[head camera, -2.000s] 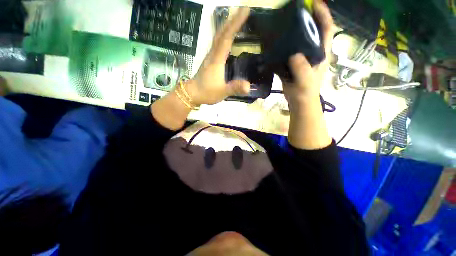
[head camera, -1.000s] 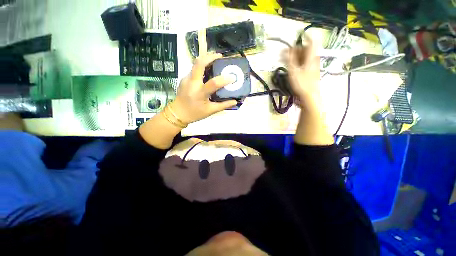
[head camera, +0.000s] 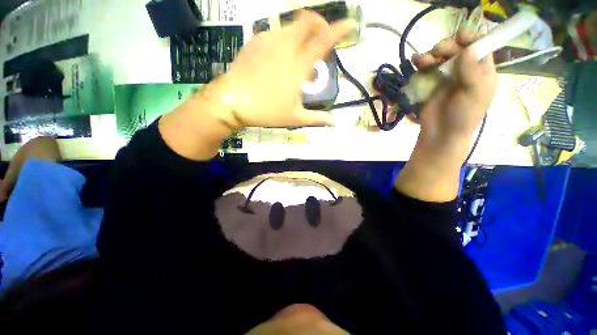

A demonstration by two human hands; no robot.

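A dark cube unit with a white ring (head camera: 322, 82) on its upper face sits on the bench in front of me, partly covered by my left hand. My left hand (head camera: 278, 75) is over its left side with thumb and fingers apart; I see nothing gripped in it. My right hand (head camera: 458, 85) is closed around a white rod-like tool (head camera: 504, 36), tilted up to the right, its lower end blurred near the black cord. The black power cord (head camera: 386, 108) lies looped between the cube and my right hand.
Another black cube (head camera: 172, 16) stands at the back left by a black printed card (head camera: 204, 55). A black device in a clear sleeve (head camera: 350, 23) lies behind my left hand. A ribbed item (head camera: 560, 124) is at the right edge. A person's arm (head camera: 29, 160) is at left.
My left hand has opened and shifted up off the cube's face. My right hand was blurred near the cord and now holds the white tool, farther right.
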